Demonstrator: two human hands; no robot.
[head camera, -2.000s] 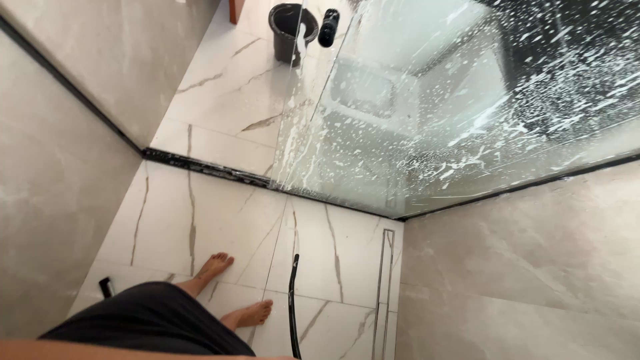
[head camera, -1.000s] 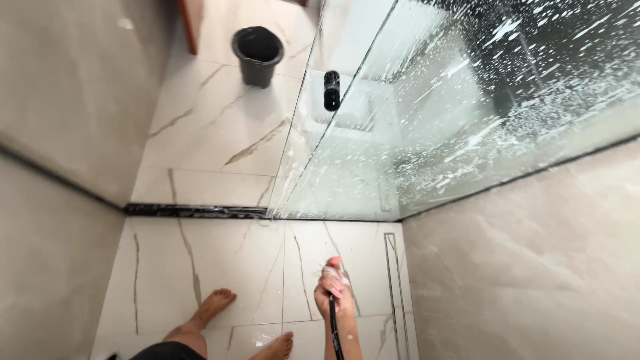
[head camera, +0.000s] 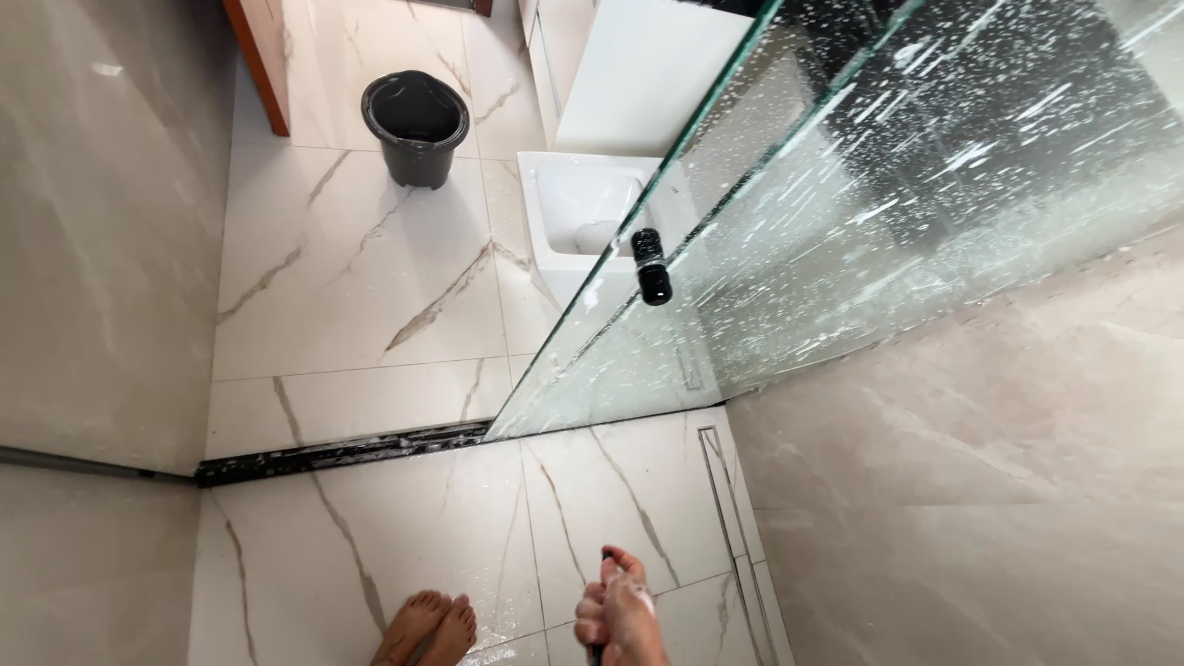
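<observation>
Near the bottom middle, my right hand (head camera: 618,606) is closed around a black hose (head camera: 597,653), with the thumb up at its end and some foam on the skin. My left hand is out of the frame. Ahead of the hand, a glass shower door (head camera: 638,342) with a black handle (head camera: 651,266) stands in a black floor track (head camera: 351,451) that has foam in it. White foam streaks and drops cover the glass panel (head camera: 888,185) at the upper right. Beyond the track, a black bucket (head camera: 415,129) stands upright on the tiles.
My bare feet (head camera: 430,629) stand on marbled floor tiles (head camera: 462,536). A linear drain (head camera: 731,527) runs along the right wall (head camera: 971,444). Past the glass are a white basin-like fixture (head camera: 592,208), a white cabinet (head camera: 638,74) and a reddish-brown wooden edge (head camera: 259,69).
The black hose lay on the floor two seconds ago; my right hand came into view holding it and still does. My feet are now close together. The view has shifted.
</observation>
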